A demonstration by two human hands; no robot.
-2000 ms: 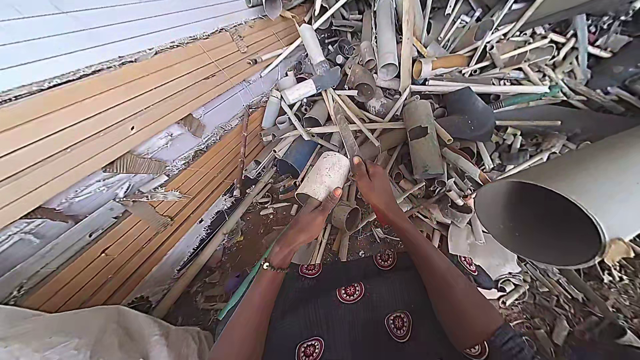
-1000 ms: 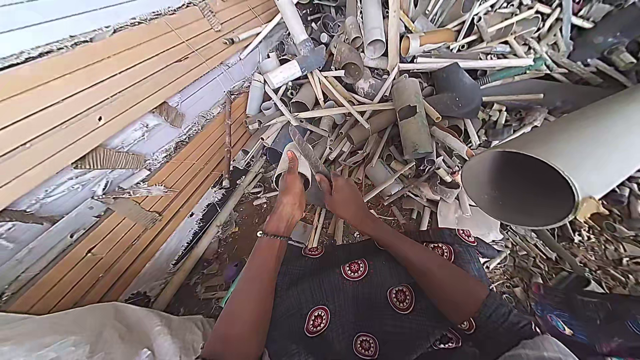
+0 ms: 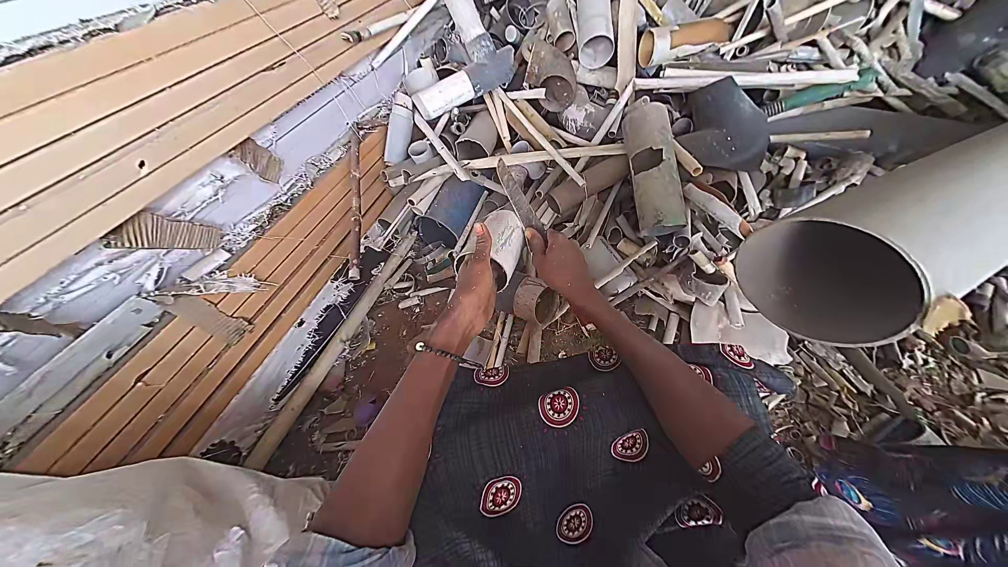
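My left hand [image 3: 475, 283] grips a short white plastic pipe piece [image 3: 505, 240] near the middle of the view, its thumb lying along the near side. In my right hand [image 3: 561, 266] is a knife, held by its lower end. The knife's worn metal blade [image 3: 516, 194] points up and away, lying close against the right side of the white pipe. Whether the blade touches the pipe is hard to tell. Just below the knife hand lies a short brownish pipe piece [image 3: 535, 301]. The knife's handle is hidden by my fingers.
Beyond my hands spreads a heap of pipe offcuts, with a grey-green pipe [image 3: 655, 169] and a dark pipe elbow [image 3: 726, 122]. A large grey pipe [image 3: 937, 228] reaches in from the right. Long orange-brown slatted panels [image 3: 315, 260] lie at left. A pale sack [image 3: 157, 512] is at lower left.
The white pipe piece has been turned in my left hand since the earliest frame. The knife remains in my right hand beside it, its blade now pointing more steeply away than one second ago.
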